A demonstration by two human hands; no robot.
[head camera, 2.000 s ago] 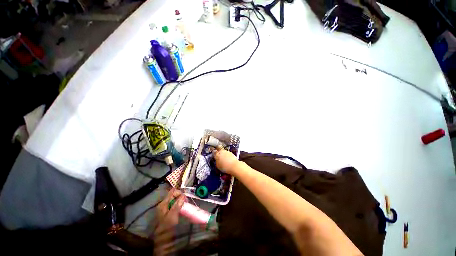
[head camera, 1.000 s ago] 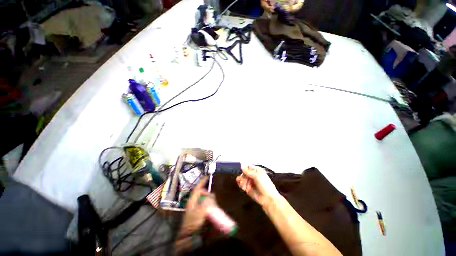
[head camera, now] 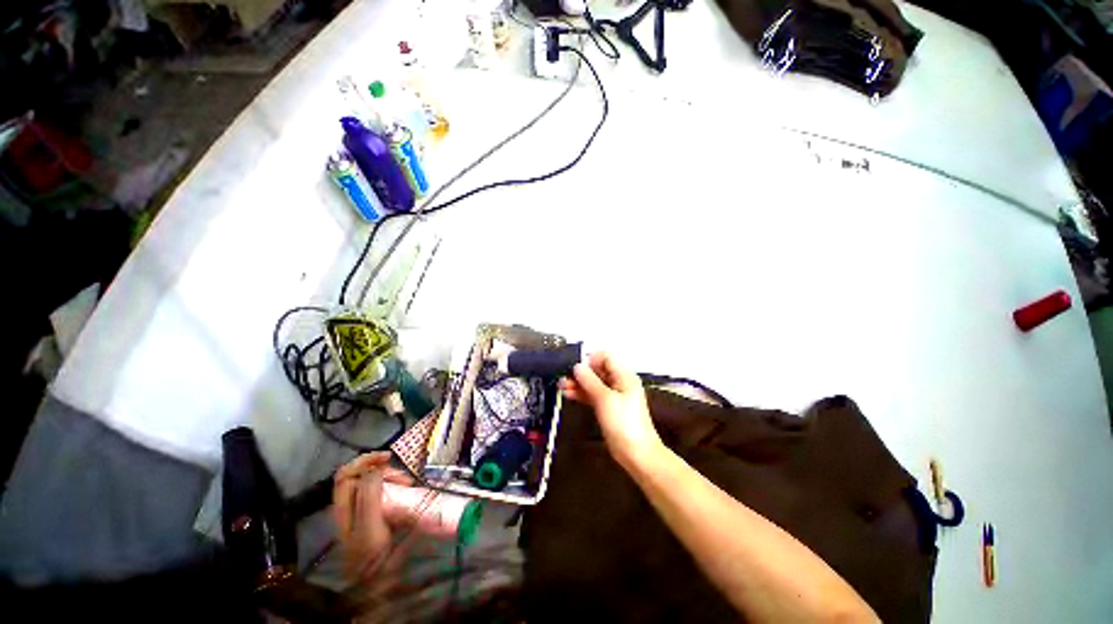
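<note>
My right hand [head camera: 610,396] pinches the end of a dark thread spool [head camera: 543,358] above the far right part of the white supply basket [head camera: 546,469]. My left hand [head camera: 364,506], slightly blurred, holds a pink thread spool [head camera: 427,508] with a green end, in front of the basket. Another dark spool with a green end [head camera: 498,468] lies in the basket's near end among small items. The dark brown garment [head camera: 757,488] is spread to the right of the basket, with a dark hanger hook [head camera: 950,508] at its right edge.
Snips [head camera: 989,556] and a thin orange-yellow stick [head camera: 936,479] lie by the hook. A red thread cone [head camera: 1041,310] lies far right. A corded tool [head camera: 361,351], a black handheld tool [head camera: 252,500] and a purple bottle [head camera: 377,165] are left.
My right hand has come out of the basket with the dark spool, then moved it back over the basket. My left hand swung right with the pink spool and returned left. The view shifted.
</note>
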